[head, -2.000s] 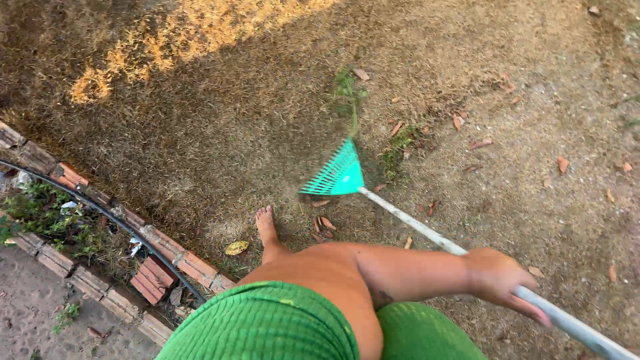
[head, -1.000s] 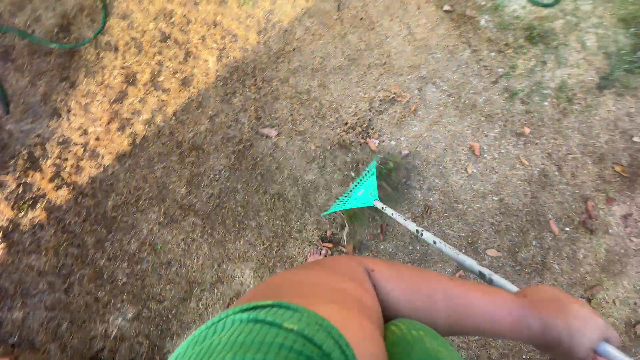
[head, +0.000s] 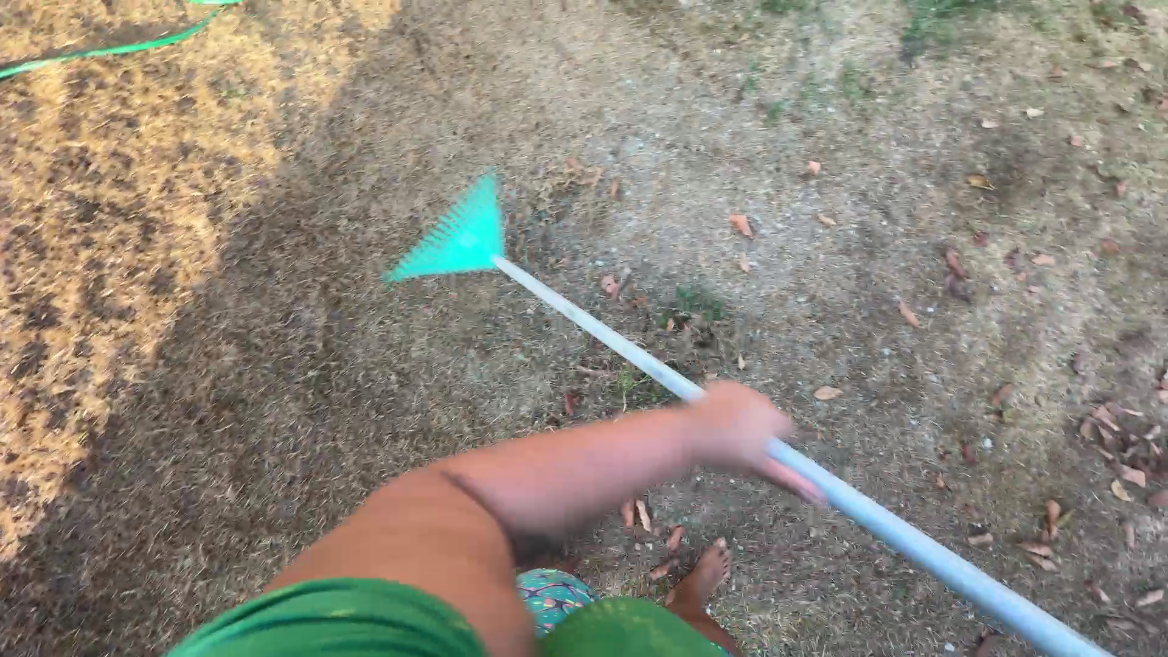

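Observation:
My left hand [head: 739,424] is closed around the pale handle [head: 912,529] of a rake, with the forearm reaching across from the lower left. The handle slants from the lower right edge up to the green plastic fan-shaped rake head [head: 465,237], whose tines point up and to the left over dry grass. The head is blurred, so whether the tines touch the ground cannot be told. My right hand is out of view.
Dry leaves [head: 741,224] lie scattered about, with a denser patch of leaves [head: 1127,447] at the right. A green hose [head: 137,46] crosses sunlit grass at the upper left. One bare foot [head: 707,570] shows below the handle.
My left hand and the rake have moved up and left in view, the hand staying around the handle. The view has shifted a lot; the brick edging seen two seconds ago is out of view.

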